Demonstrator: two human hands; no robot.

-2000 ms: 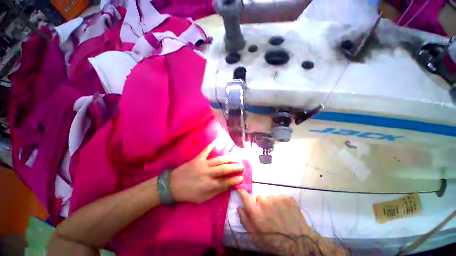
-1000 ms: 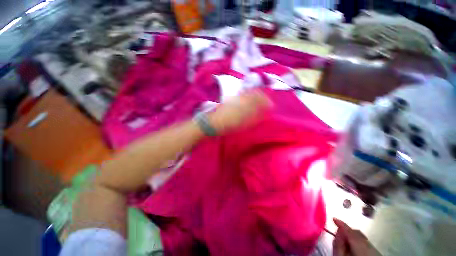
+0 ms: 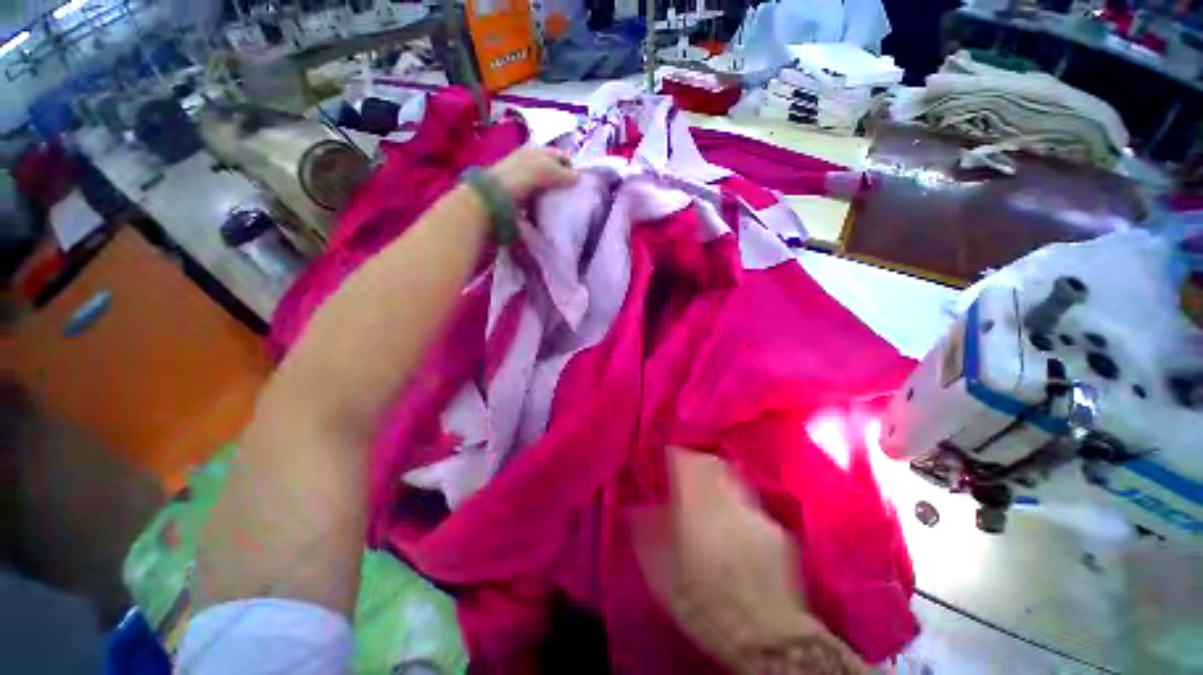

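A large heap of hot-pink garment (image 3: 778, 343) with pale lilac areas lies left of the white sewing machine head (image 3: 983, 382). My left hand (image 3: 534, 174) is at the heap's far upper part, its fingers closed on the lilac part of the cloth. My right hand (image 3: 719, 541) is blurred and lies on the pink cloth near the front; its fingertips are not clear, so I cannot tell if it grips. The cloth's right part lies under the bright lamp beside the needle area, which is hard to make out.
An orange panel (image 3: 145, 343) and green cloth (image 3: 402, 613) are at the left and lower left. Another machine (image 3: 297, 165) stands behind at left. Stacked white pieces (image 3: 831, 90), beige cloth (image 3: 1022, 112) and a brown table (image 3: 983, 198) are at the back.
The view has swung left and up from the machine. My left hand has left the needle area and moved to the heap's far side. My right hand has moved from the bed onto the cloth.
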